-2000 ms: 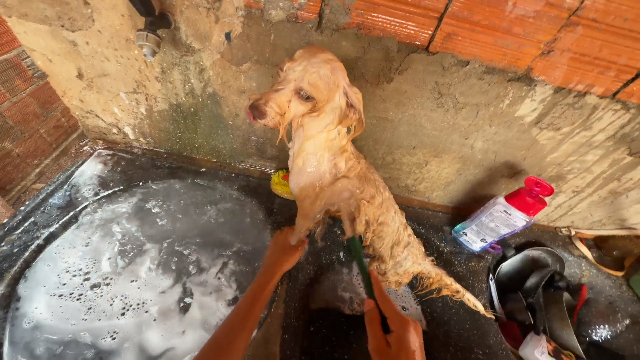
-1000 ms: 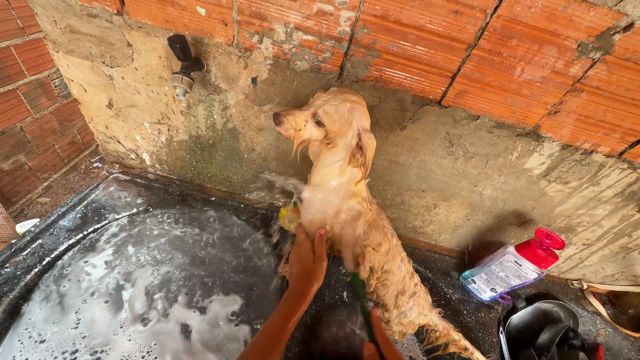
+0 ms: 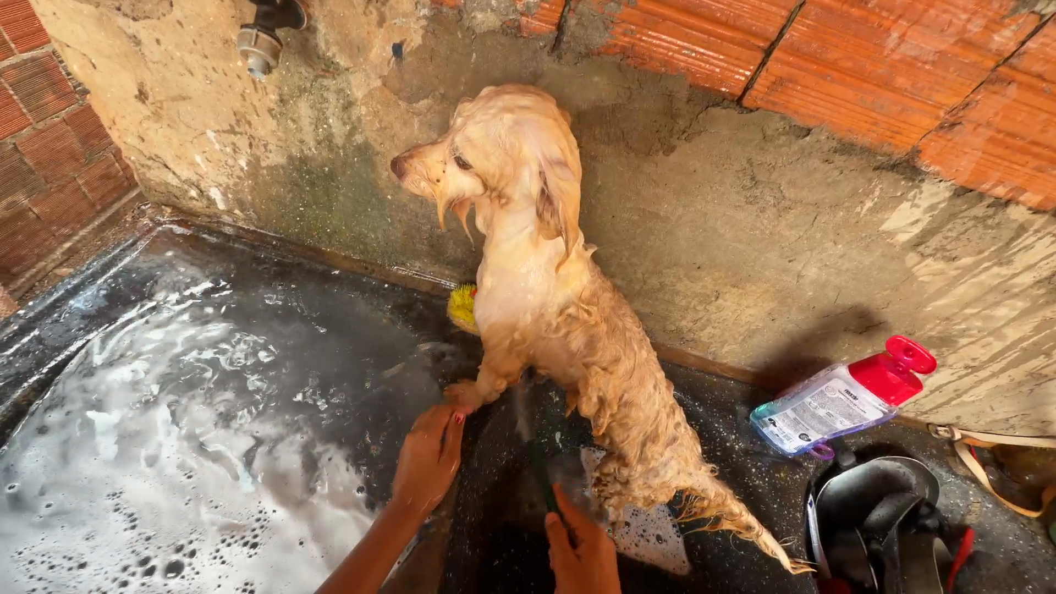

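A wet, light-tan dog sits upright on the dark speckled counter against the wall, its head turned left. My left hand grips one of its front paws at the basin's edge. In my right hand is a dark green hose, pointed upward, with a blurred water spray at its tip near the dog's front leg. Behind the dog's chest, a yellow bristled brush is partly hidden. Foamy water fills the basin on the left.
A clear bottle with a red flip cap lies right of the dog. Beyond it are a pile of dark pans and a beige strap. A tap juts from the wall at the upper left.
My left hand has moved down from the dog's chest to its front paw. The spray seen at the dog's chest a second ago is now lower, by its leg.
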